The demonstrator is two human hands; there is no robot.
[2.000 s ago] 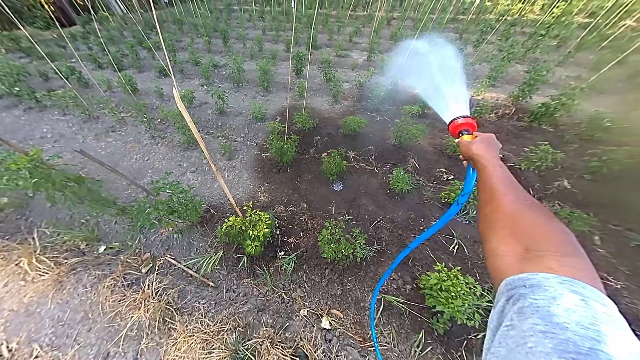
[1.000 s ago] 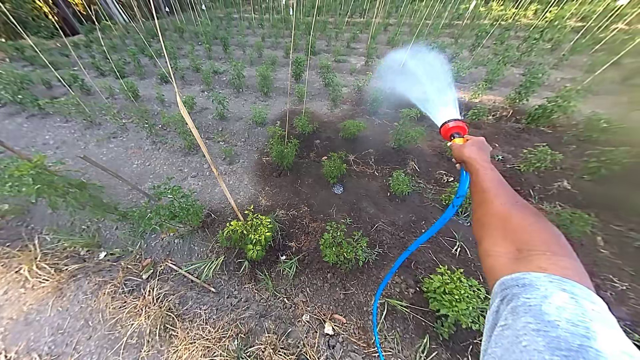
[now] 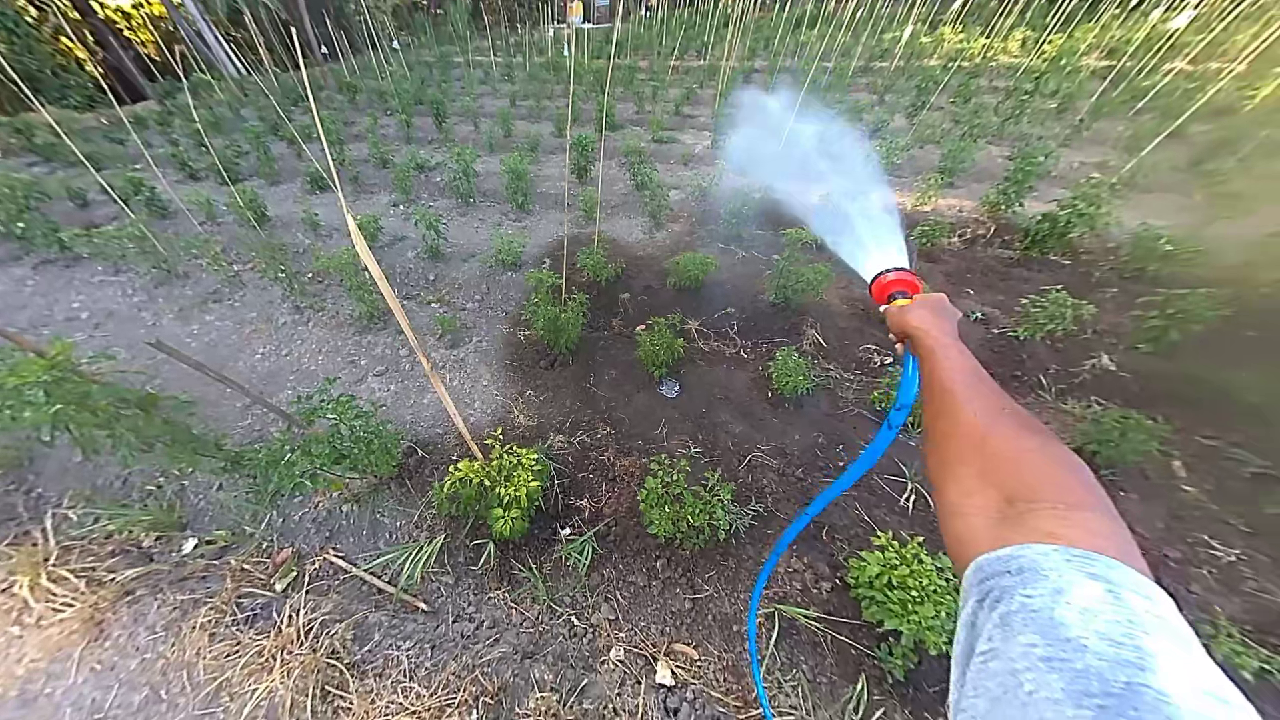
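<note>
With the arm stretched forward, my right hand (image 3: 922, 320) is closed around a red and yellow hose spray nozzle (image 3: 895, 286). A wide fan of water (image 3: 825, 185) leaves the nozzle toward the far left and falls over the plants. From below the hand a blue hose (image 3: 838, 490) curves down to the bottom edge. Dark, wet soil (image 3: 720, 430) lies beneath and left of the arm, around several small leafy plants, among them a low green plant (image 3: 690, 502) and a brighter bushy one (image 3: 905, 595). My left hand is out of view.
A split bamboo stake (image 3: 385, 285) leans over a yellow-green plant (image 3: 495, 487) at centre left. Paler, dry soil (image 3: 250, 330) lies further left. Dry straw (image 3: 280, 650) covers the near ground. Rows of plants and thin leaning stakes fill the back, and a stick (image 3: 375, 582) lies in front.
My right hand and the nozzle have shifted slightly left since the first frame, and the water fan has swung left with them. The hand keeps its hold.
</note>
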